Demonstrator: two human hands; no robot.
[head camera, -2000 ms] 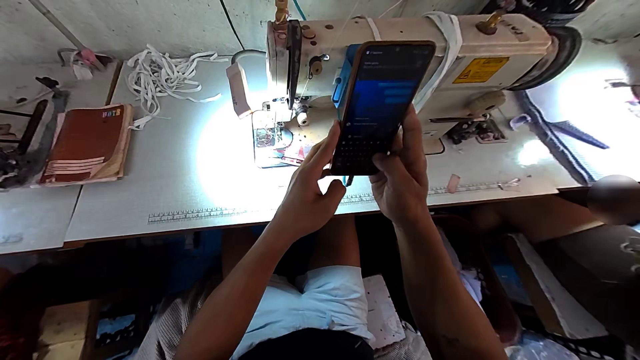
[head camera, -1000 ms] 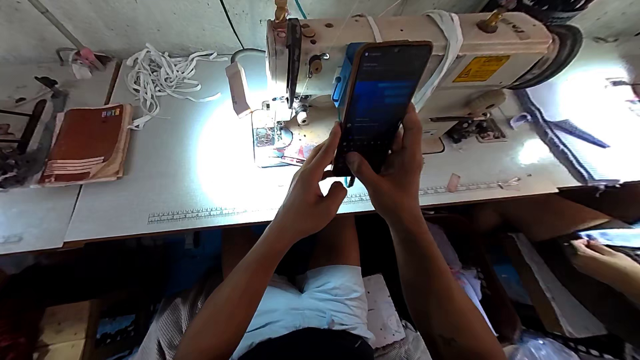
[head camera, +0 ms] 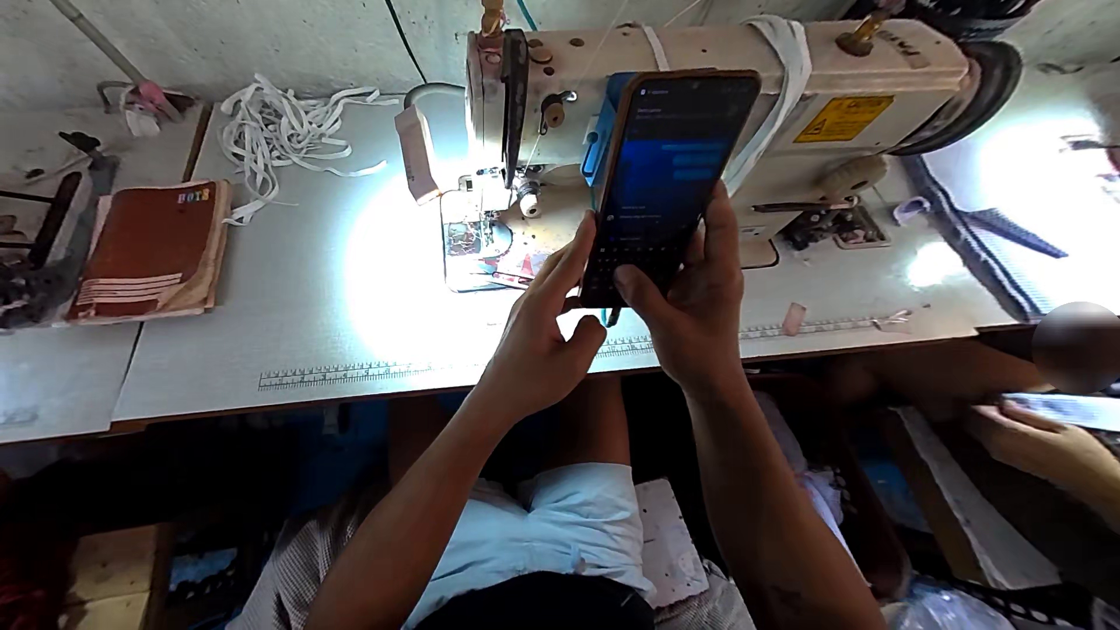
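Observation:
A smartphone [head camera: 669,184] with a dark cover is held upright in both hands, its lit screen showing an on-screen keyboard at the bottom. My left hand [head camera: 547,337] grips the phone's lower left edge. My right hand [head camera: 696,306] wraps its right side, with the thumb over the lower screen. Behind the phone stands an industrial sewing machine [head camera: 840,66], with white cloth strips [head camera: 779,79] draped over its arm. Its needle and presser foot area [head camera: 490,214] is brightly lit, left of the phone.
A pile of white elastic or tape [head camera: 284,136] and a worn brown notebook [head camera: 153,245] lie on the table's left part. A printed ruler scale [head camera: 332,374] runs along the front edge. At right are scissors [head camera: 1015,232] on dark fabric and another person's hand [head camera: 1050,437].
My right thumb has shifted over the lower part of the screen. The other person's hand at the right, not seen two seconds ago, is in view with light cloth.

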